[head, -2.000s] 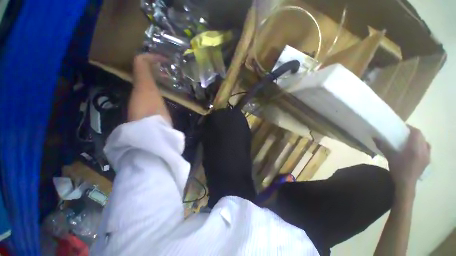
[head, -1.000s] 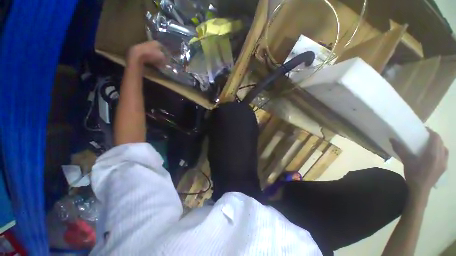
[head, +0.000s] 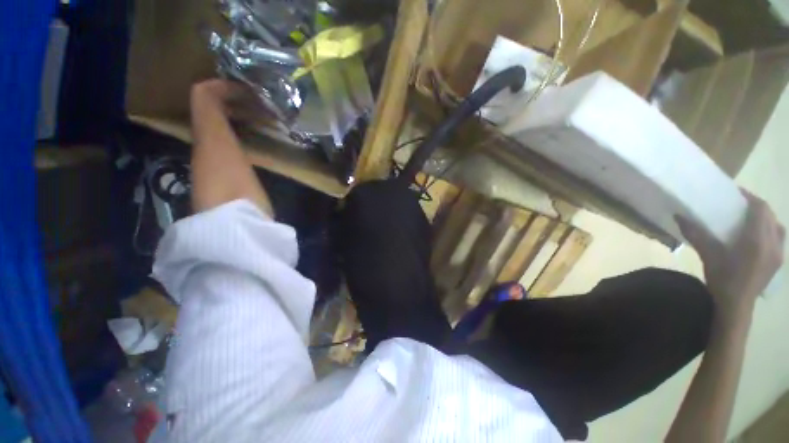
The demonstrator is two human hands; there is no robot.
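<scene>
Silver packets (head: 259, 52) lie in the open parts carton (head: 169, 65) at the upper left, with a yellow-marked packet (head: 339, 65) among them. My left hand (head: 238, 104) reaches into this carton at the packets' near side; its fingers are partly hidden and blurred, so its hold cannot be told. My right hand (head: 744, 247) grips the right end of a white foam block (head: 636, 151), which lies tilted across the near edge of the second carton (head: 731, 112).
A black cable (head: 458, 121) curves between the cartons. A wooden pallet (head: 519, 251) is below, by my foot. The blue rack (head: 26, 225) stands at the left. Clear plastic bags (head: 130, 389) lie at the lower left.
My left hand, raised above the carton's near edge one second ago, is now lower among the packets. My right hand still holds the foam block. The view has shifted slightly.
</scene>
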